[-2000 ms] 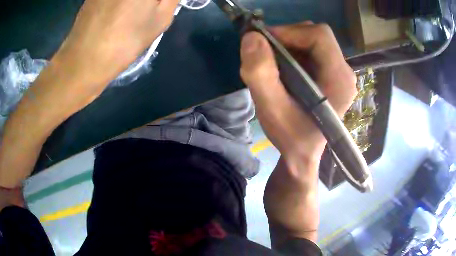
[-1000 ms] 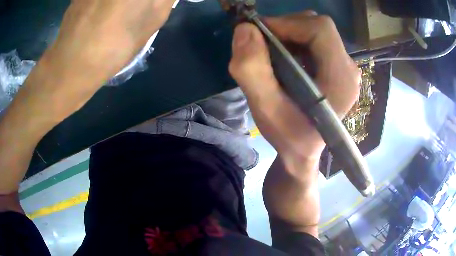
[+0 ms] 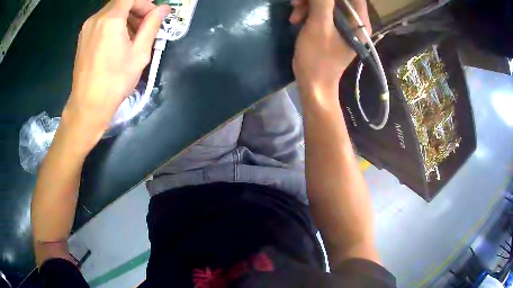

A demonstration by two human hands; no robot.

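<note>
My left hand (image 3: pixel 115 53) is at the upper left with its thumb and fingers closed on the edge of a white plastic housing (image 3: pixel 181 25), which is cut off by the top edge. A green circuit board (image 3: pixel 176 3) shows inside the housing. A white cable (image 3: pixel 153 73) runs from the housing down behind my left wrist to a clear crinkled plastic bag (image 3: pixel 36 140). My right hand (image 3: pixel 323 42), at the top and partly cut off, holds the dark soldering iron (image 3: pixel 351 36). The iron's tip is out of view. Its pale cable (image 3: pixel 384 93) loops below the hand.
A dark green mat (image 3: pixel 208 79) lies under the work, its front edge running diagonally before my lap. A black crate (image 3: pixel 379 135) full of gold strips with white wires stands right of my right forearm. A tan board (image 3: pixel 394 10) is at the top right.
My left hand and the housing have come lower into view. My right hand has moved up and away from the left hand with the iron. More of the crate shows.
</note>
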